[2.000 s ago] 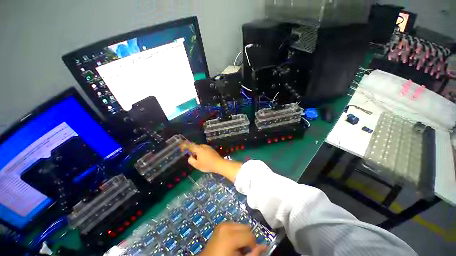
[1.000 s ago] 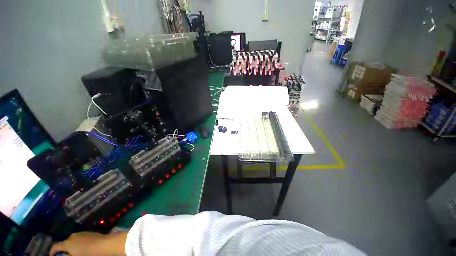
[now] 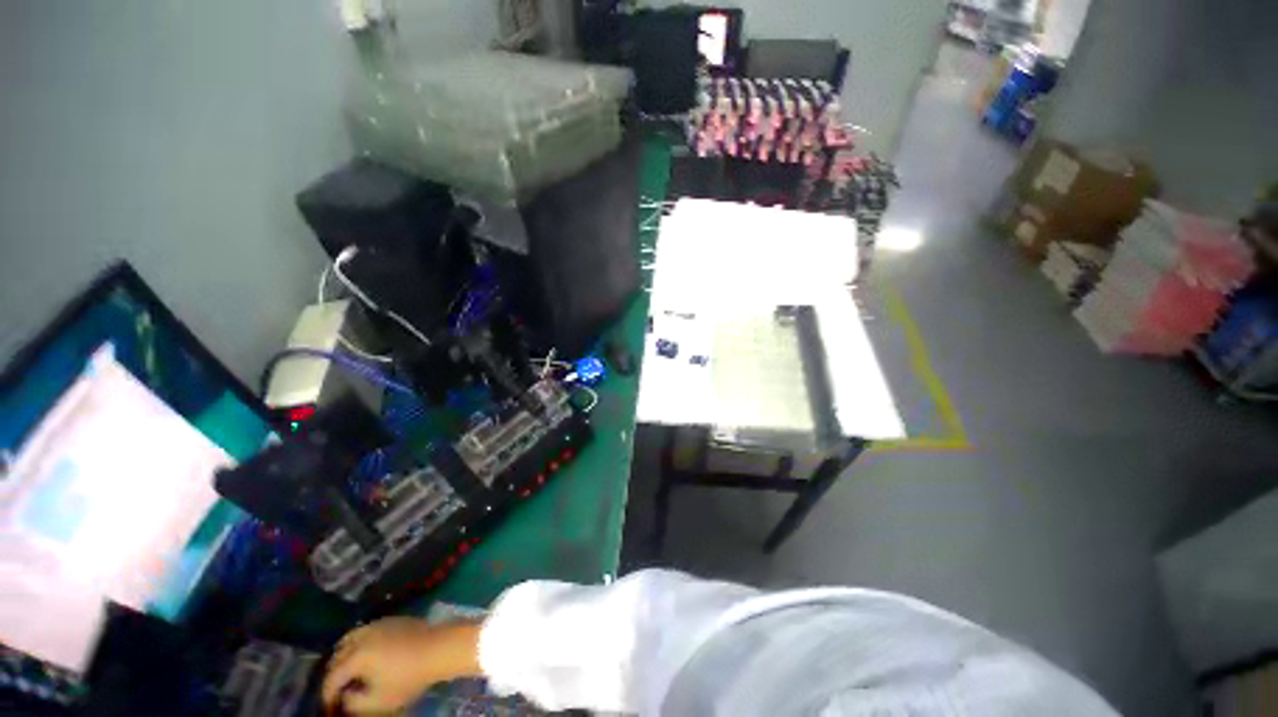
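Observation:
My right hand is at the bottom left, its fingers curled down beside a test fixture. Whether it holds something cannot be told from the blurred frame. My left hand is not in view. Another fixture pair with red lights stands on the green bench beyond my hand. A piece of the clear blister tray with modules shows under my right forearm at the bottom edge.
A lit monitor stands at left. Black computer towers carry stacked clear trays. A white side table holds a clear tray and small dark pieces. Pink-strapped watches are behind it. Cartons stand on the floor at right.
The view has swung right, and the left hand, seen over the clear tray earlier, has gone out of the picture. The fixtures' black upper parts over the red-lit pair now sit lower and further forward.

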